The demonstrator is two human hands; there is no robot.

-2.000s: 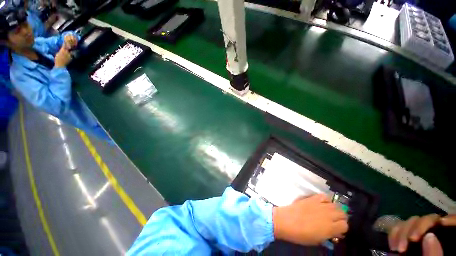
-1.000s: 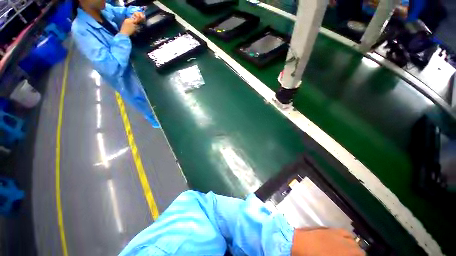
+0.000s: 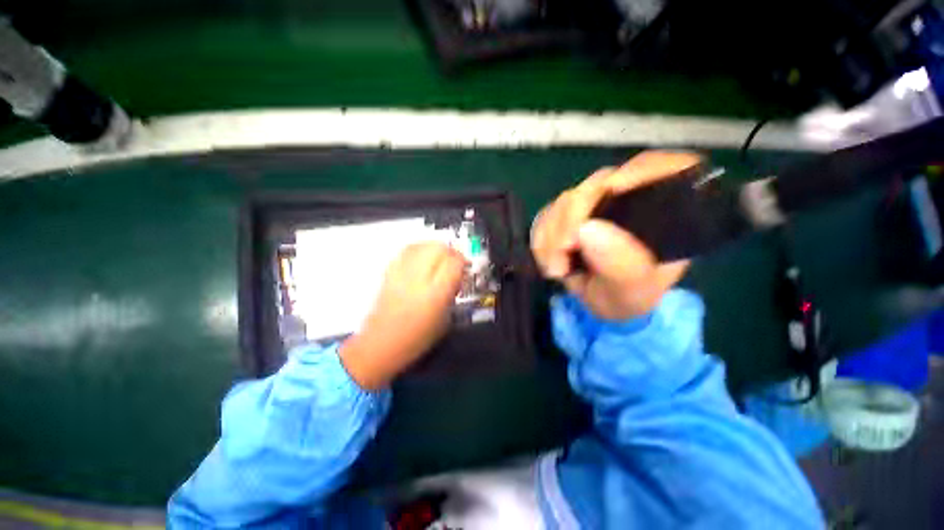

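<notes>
A black assembly tray [image 3: 383,202] lies on the green bench in front of me. The open tablet unit lies in it, with a large white battery [image 3: 347,269] and a circuit board [image 3: 477,295] with a green spot at its right end. My left hand [image 3: 409,305] rests over the right part of the battery, its fingertips at the board; whether they pinch something is hidden. My right hand [image 3: 611,233] is closed around the black electric screwdriver [image 3: 673,212], held right of the tray. The screwdriver's tip cannot be made out.
A chipped white rail [image 3: 342,126] runs behind the tray. Beyond it another black tray [image 3: 487,43] sits on the green lane. A pillar foot [image 3: 78,109] is at upper left. A cord controller [image 3: 798,326] with a red light and a pale green round object [image 3: 872,414] are at right.
The view has swung right and down, so the neighbouring worker is out of sight. My right hand with the screwdriver is back in view. My left hand stays over the tablet.
</notes>
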